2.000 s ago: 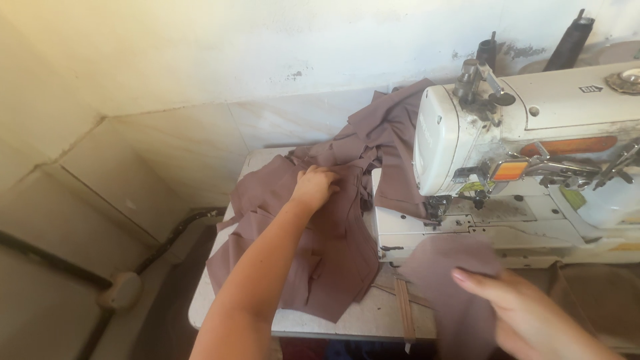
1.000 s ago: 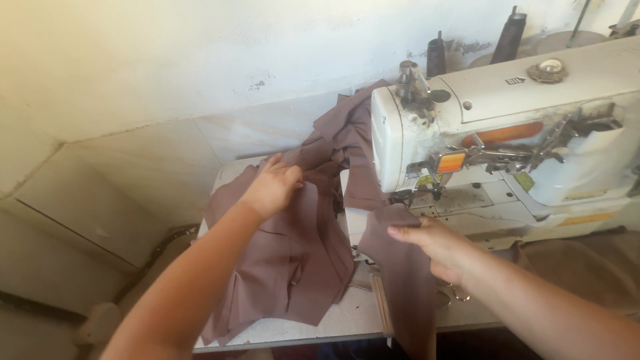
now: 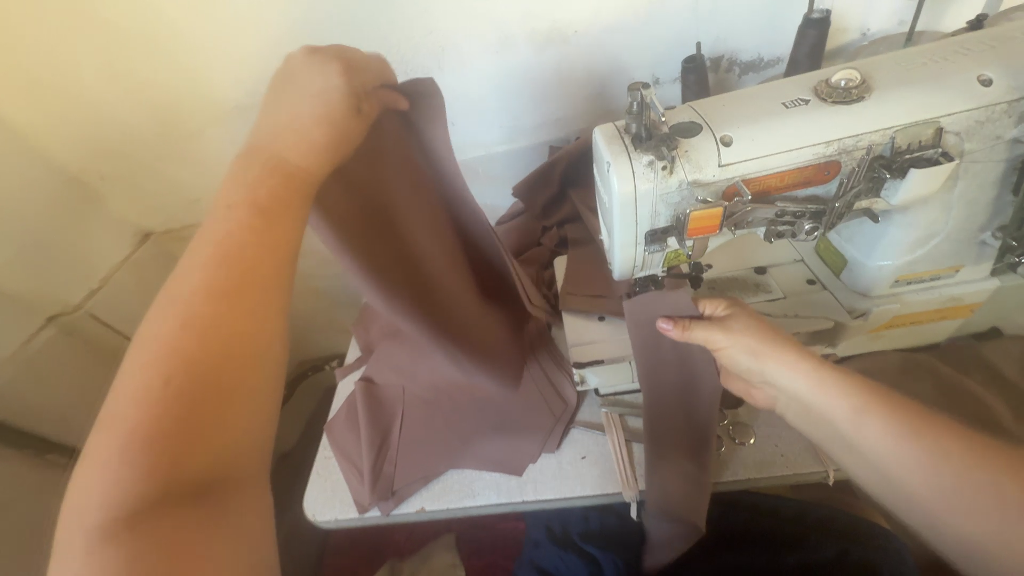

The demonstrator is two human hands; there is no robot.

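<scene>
My left hand [image 3: 332, 104] is raised at the upper left, closed on the top of a mauve-brown fabric piece [image 3: 424, 240] that hangs down, slightly blurred, over a stack of like fabric pieces [image 3: 456, 432]. Near the sewing machine's needle area, my right hand [image 3: 736, 344] pinches a narrow mauve-brown fabric strip [image 3: 676, 416] between thumb and fingers. The strip hangs over the table's front edge. The white industrial sewing machine [image 3: 768, 160] stands at the right, its presser foot area just above my right hand. More bunched fabric [image 3: 568, 216] lies behind, left of the machine head.
The white tabletop [image 3: 464, 492] has a rounded front left corner. Metal rings [image 3: 742, 434] and a bundle of thin strips [image 3: 622, 456] lie near the front edge. Dark thread cones [image 3: 808, 44] rise behind the machine, and a wall [image 3: 512, 48] stands close behind the table.
My left hand has risen from the fabric stack with one piece in its hold, which now hangs lifted. My right hand still holds the strip, close to the needle area.
</scene>
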